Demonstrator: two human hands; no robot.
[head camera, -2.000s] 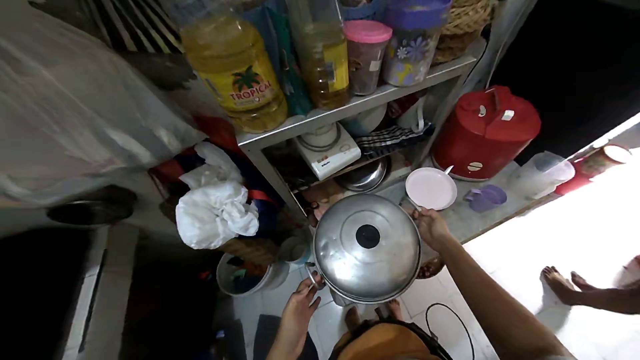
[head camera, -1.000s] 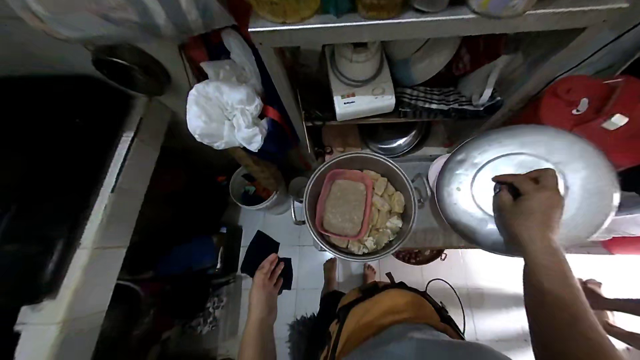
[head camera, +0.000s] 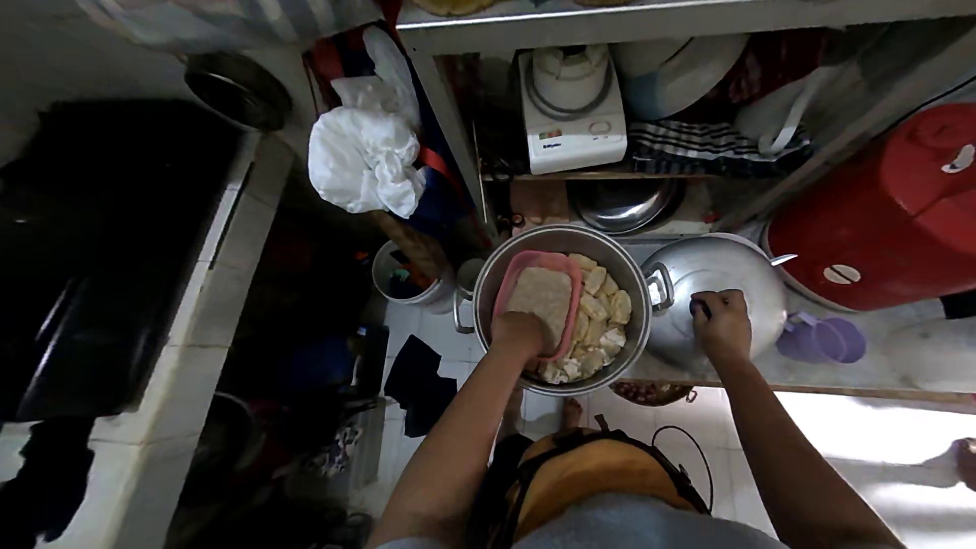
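An uncovered metal pot (head camera: 639, 335) with two side handles holds a pink plastic container (head camera: 577, 293) of pale, mushy food (head camera: 543, 291) beside several pale yellow food pieces (head camera: 597, 305). My left hand (head camera: 521, 335) reaches into the pot at the container's near side; its fingertips are hidden, so whether it grips the rim cannot be told. To the right of the pot, the round metal lid (head camera: 713, 267) lies low over the ledge, and my right hand (head camera: 722, 320) has its fingers around the dark knob.
A red drinks cooler (head camera: 877, 221) and a purple plastic cup (head camera: 823, 339) stand right of the lid. Behind the pot is a shelf with a white blender base (head camera: 572, 122). A white bucket (head camera: 415, 282) stands left, beneath a hanging white plastic bag (head camera: 366, 156). A tiled counter edge (head camera: 175, 381) runs along the left.
The lid, over the pot two seconds ago and held up to the right one second ago, is now lower beside it. My left hand has moved from outside the pot into it.
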